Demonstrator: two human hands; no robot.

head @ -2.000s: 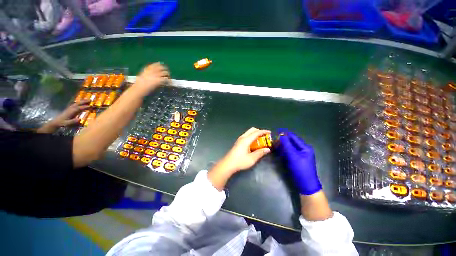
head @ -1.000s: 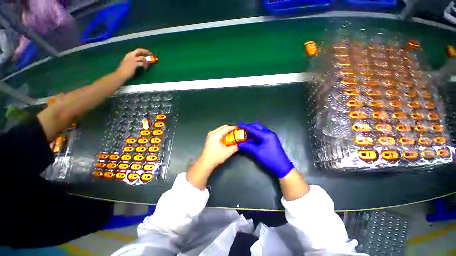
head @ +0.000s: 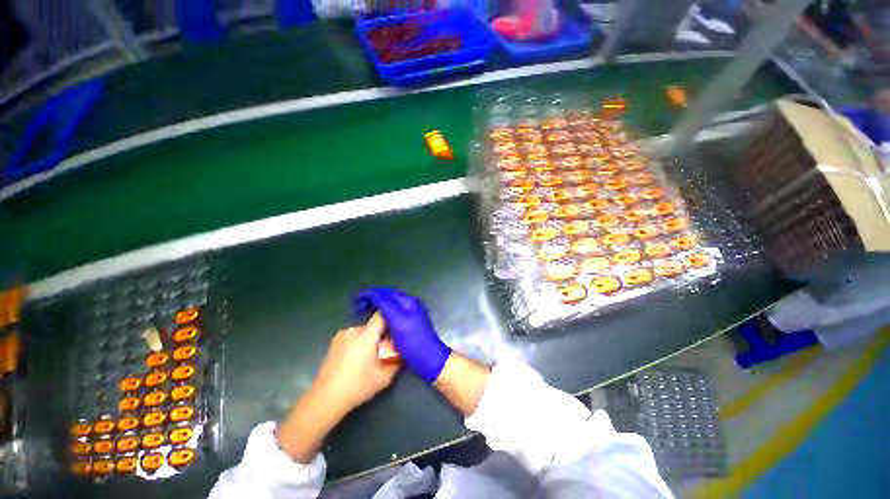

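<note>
My bare left hand (head: 353, 370) and my right hand (head: 408, 331) in a purple-blue glove meet over the dark green bench. An orange unit (head: 388, 351) shows partly between them, held in my left hand; most of it is hidden by fingers. The gloved fingers lie over the left fingertips, and whether they grip the unit cannot be told. A part-filled clear tray (head: 102, 336) lies at left, with orange units in its lower and right pockets and one pale piece (head: 152, 339) among them. A full tray stack (head: 532, 310) of orange units stands at right.
The green conveyor (head: 293, 156) beyond the white rail carries a few orange units (head: 438, 145). Blue bins (head: 425, 68) stand across it. A brown carton (head: 829, 166) is far right, empty trays (head: 673, 419) are below the bench, and orange units lie in a tray (head: 10, 331) far left.
The view has swung right, bringing the carton into sight. The neighbour's arm is no longer in view. My hands have closed more tightly together, hiding more of the orange unit.
</note>
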